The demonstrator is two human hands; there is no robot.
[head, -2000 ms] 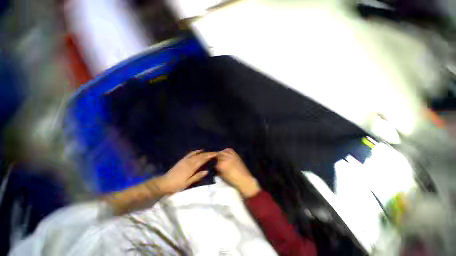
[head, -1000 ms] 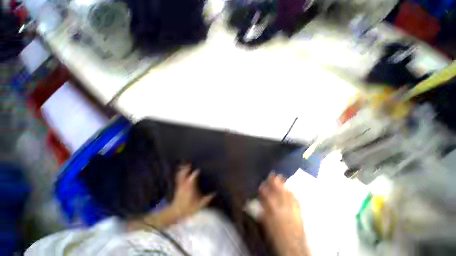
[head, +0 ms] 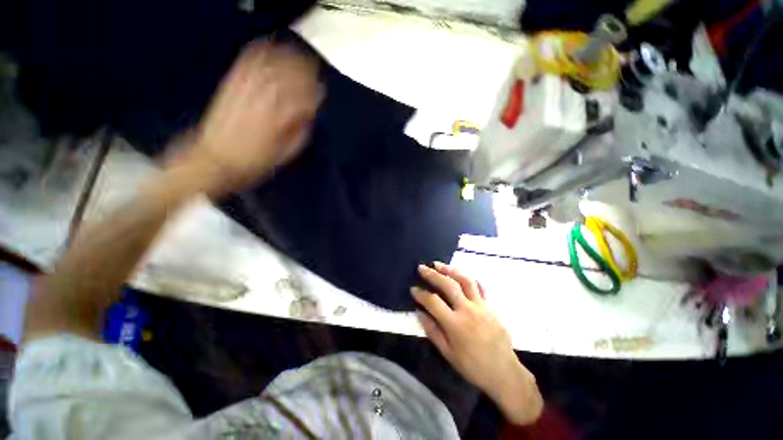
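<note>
A dark navy garment panel (head: pixel 369 198) lies on the white machine table (head: pixel 549 322), its right edge at the bright lamp spot under the head of the sewing machine (head: pixel 537 120). My left hand (head: pixel 266 107) is blurred over the panel's upper left; whether it grips cloth cannot be told. My right hand (head: pixel 459 314) rests at the panel's lower right edge, fingers apart on cloth and table. Scissors with green and yellow loop handles (head: pixel 605 253) lie right of the needle area. The needle itself is too small to make out.
Dark cloth (head: pixel 112 69) fills the upper left. A yellow coil (head: pixel 579 60) sits on top of the machine head. A pink tuft (head: pixel 737 290) is at the far right. Part of a blue crate (head: pixel 124 322) shows below the table's left edge.
The view has turned towards the machine. The panel has come up from the crate and lap area onto the table. My left hand has moved up and away from my right hand.
</note>
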